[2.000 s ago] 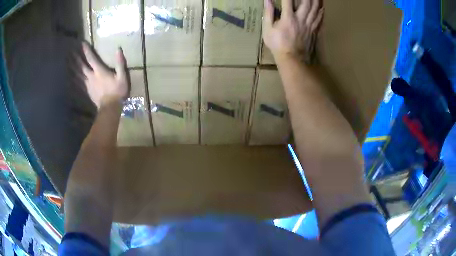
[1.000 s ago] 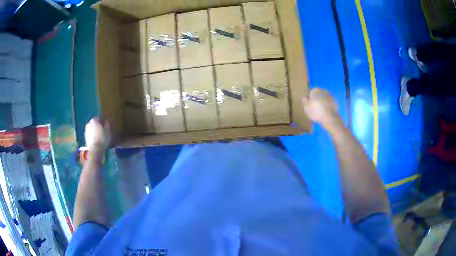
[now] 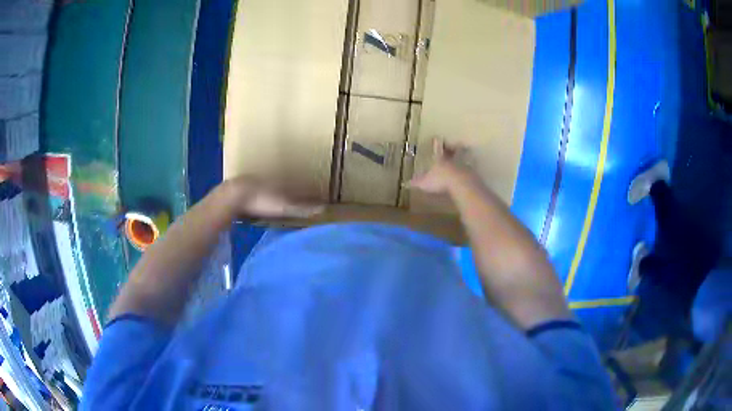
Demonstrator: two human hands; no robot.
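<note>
The master carton (image 3: 480, 96) stands in front of me with its left and right flaps folded inward. Between the flaps a strip of inner cartons (image 3: 372, 136) shows, with dark printed marks and shiny tape. The near flap is low at my waist. My left hand (image 3: 277, 201) is blurred and lies flat on the near end of the left flap. My right hand (image 3: 440, 170) rests on the near part of the right flap, its fingers apart at the flap's inner edge. Neither hand seems to grip anything.
A green bench (image 3: 156, 120) runs along the left, with the orange ring of a tape dispenser (image 3: 142, 231) on it. White stacked items lie at the far left. Blue floor with yellow and black lines is at right, where a person's shoes (image 3: 648, 183) and dark legs show.
The carton's left and right flaps have come down over the rows of inner cartons. Both hands have moved inward from the carton's outer sides onto the flaps.
</note>
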